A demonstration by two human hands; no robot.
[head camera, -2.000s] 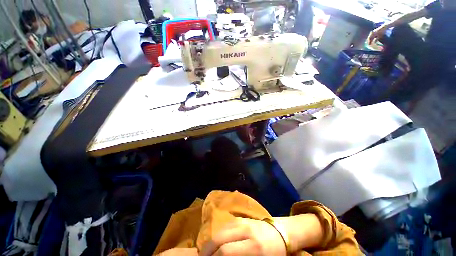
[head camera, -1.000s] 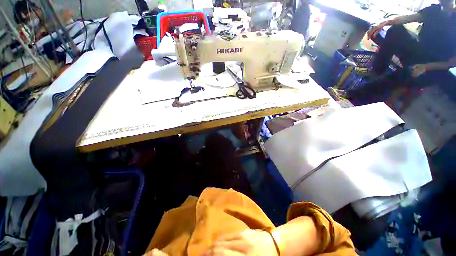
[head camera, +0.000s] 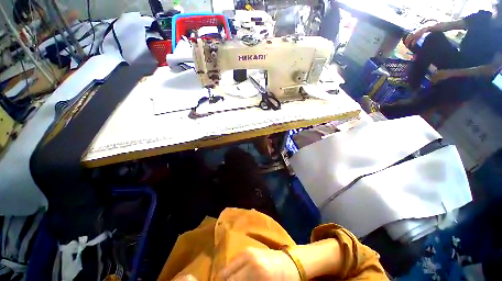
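Observation:
My right hand (head camera: pixel 256 264) is at the bottom edge, over the mustard-brown shirt (head camera: pixel 242 228), with a gold-coloured band at the wrist. Its fingers are cut off and blurred, so its grip cannot be told. Only a sliver of my left hand (head camera: pixel 184 277) shows at the bottom edge. Both hands are away from the cream HIKARI sewing machine (head camera: pixel 286 60). No panel lies under its needle area. Black-handled scissors (head camera: pixel 269 101) lie open-handled on the white table (head camera: pixel 181 130), under the machine arm.
Black and pale panels (head camera: pixel 71 129) drape over the table's left edge, above a blue bin (head camera: pixel 149 219). White-grey panels (head camera: pixel 380 175) are heaped right of the table. Red and blue baskets (head camera: pixel 175 33) stand behind the machine. Another person's arm (head camera: pixel 448 26) and dark-clothed legs show at the upper right.
The view has shifted slightly, so the table sits further left. My right hand has sunk lower in the picture and shows less. The other person's arms at the upper right have moved.

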